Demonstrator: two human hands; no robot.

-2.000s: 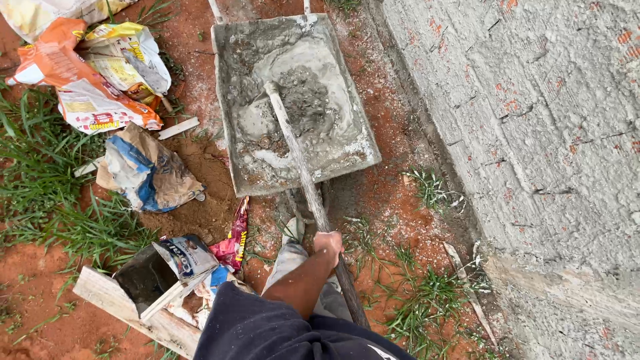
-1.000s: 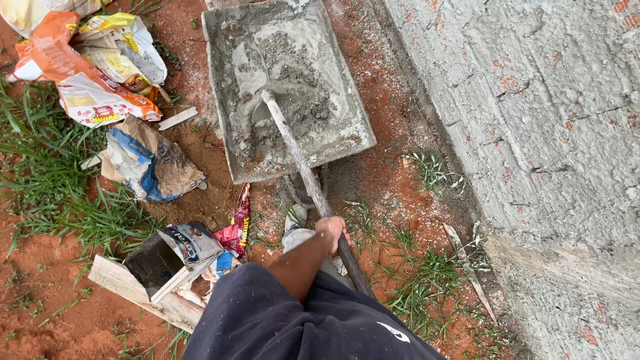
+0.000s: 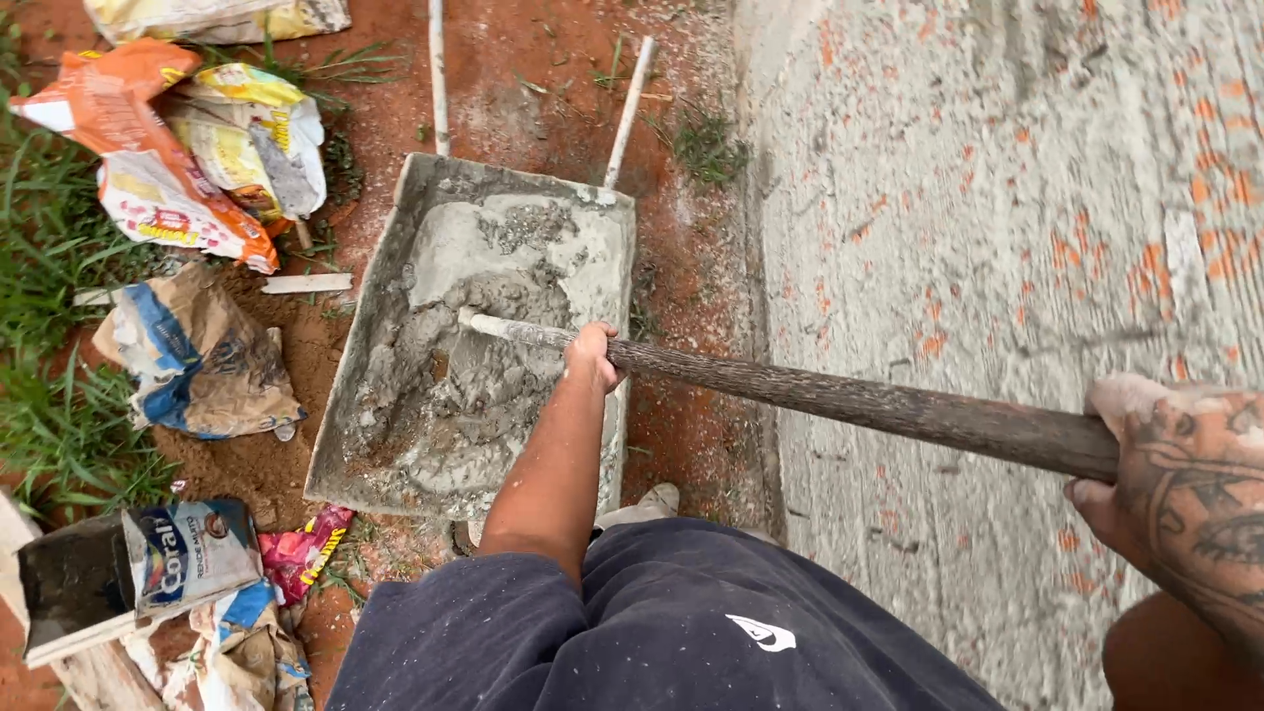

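Observation:
A long wooden tool handle crosses the view from the wheelbarrow to the right edge. My left hand is closed around its shaft over the right side of the wheelbarrow tray. Around the dark upper end of the handle, at the far right, is my right hand, tattooed. The pale lower end goes down into wet grey mortar, which hides the tool's head. The mortar is smooth and wet at the top of the tray, lumpy lower down.
A rough mortar-coated wall rises along the right. Two wheelbarrow handles point away at the top. On the left lie torn plastic bags, a torn paper sack and an open paint container. A shoe shows below the tray.
The handle has swung from a steep slant to nearly level across the view. My left hand has moved up over the tray's edge. My right hand has come into view at the handle's end.

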